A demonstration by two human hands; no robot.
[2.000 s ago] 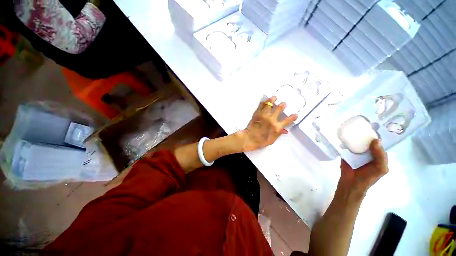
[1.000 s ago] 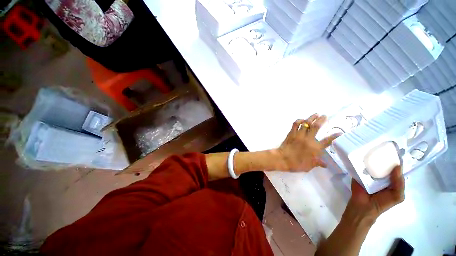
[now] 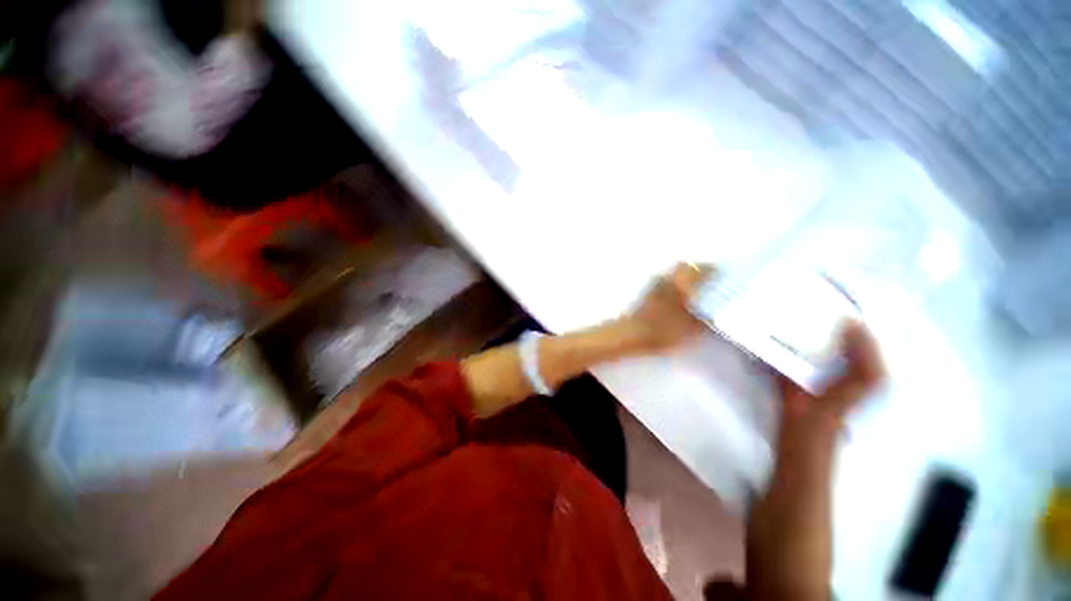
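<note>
The view is blurred and strongly overexposed. A white block of filled trays (image 3: 769, 317) lies between my hands over the white table, with a faint rounded outline on its top. My left hand (image 3: 669, 311), with a white bracelet at the wrist, is at its left end, fingers bent against it. My right hand (image 3: 848, 366) grips its right near corner. Earbuds and the number of trays cannot be made out.
Ridged tray stacks (image 3: 810, 88) stand at the back and right. A black smartphone (image 3: 934, 534) lies at lower right, near a yellow object (image 3: 1057, 525). An open carton (image 3: 382, 335), bagged pale blocks (image 3: 153, 411) and an orange stool (image 3: 264, 241) are at left. A person's patterned sleeve (image 3: 153, 88) shows upper left.
The tilted tray stack in my right hand is now lower and flatter between both hands. My left hand's spread fingers have drawn together at its end. The view has shifted and blurred.
</note>
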